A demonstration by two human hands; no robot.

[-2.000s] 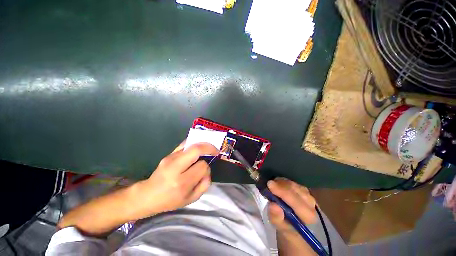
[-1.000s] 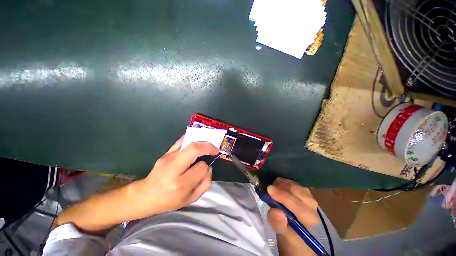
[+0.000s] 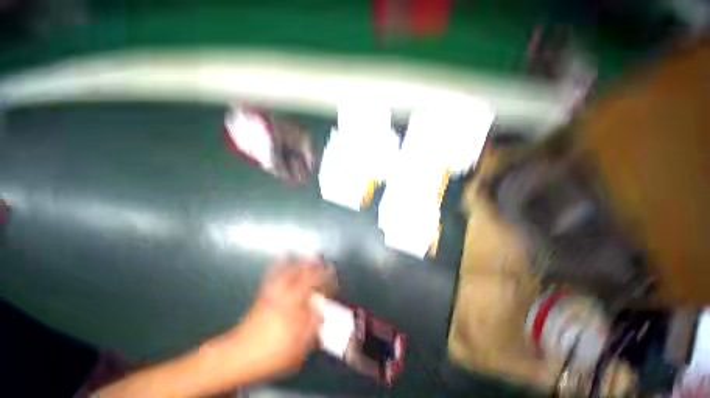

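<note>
The picture is blurred. My left hand is at the left end of a red-edged phone assembly and appears to hold it by that end, above the bench near the front edge. The phone's white LCD module shows beside my fingers and its black area faces up on the right; the solder joint is too blurred to tell. My right hand and the soldering iron are not in view.
Another phone assembly lies by the white rail. White LCD modules with orange strips lie right of it. A solder reel, cardboard mat and brown box hood are at right. A red piece is on the green belt.
The view has shifted forward, bringing the rail, belt and second phone assembly into sight. My right hand and the soldering iron have left the view. My left hand's fingers now point away from me.
</note>
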